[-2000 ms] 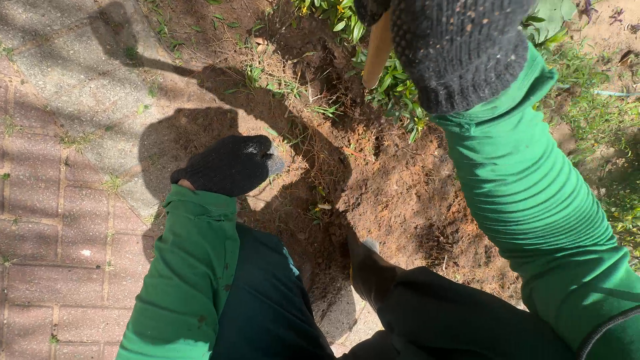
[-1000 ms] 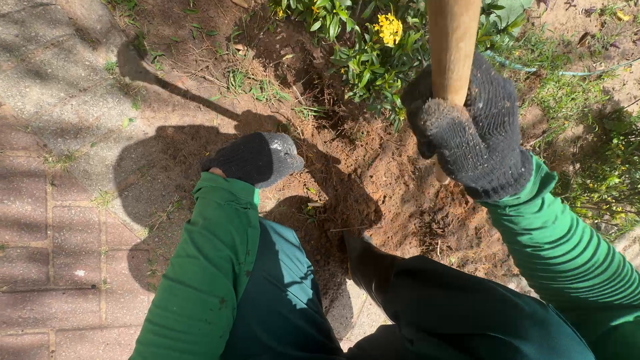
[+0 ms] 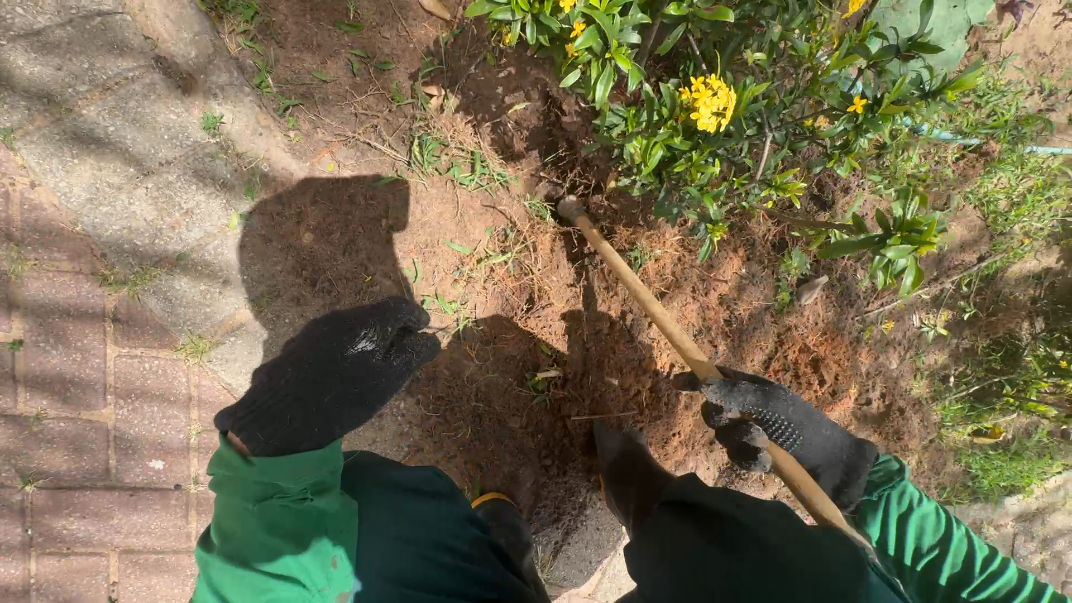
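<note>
My right hand (image 3: 762, 427), in a black knit glove with grip dots, is closed around a long wooden tool handle (image 3: 649, 301). The handle slants from the lower right up to the soil (image 3: 502, 268) beside a shrub, where its far end (image 3: 571, 208) meets the ground; the tool's blade cannot be made out. My left hand (image 3: 335, 373), also in a black glove, hangs over the edge of the soil at the left with its fingers curled. Whether it holds anything small is not clear.
A leafy shrub (image 3: 711, 103) with yellow flowers grows at the top right, with a light blue hose (image 3: 963, 138) behind it. Brick paving (image 3: 67, 394) and a pale concrete strip (image 3: 126, 167) lie at the left. My boots (image 3: 628, 469) stand at the bottom.
The tool, upright in my right hand one second ago, now slants down with its far end at the soil. My right hand has moved down and toward the right.
</note>
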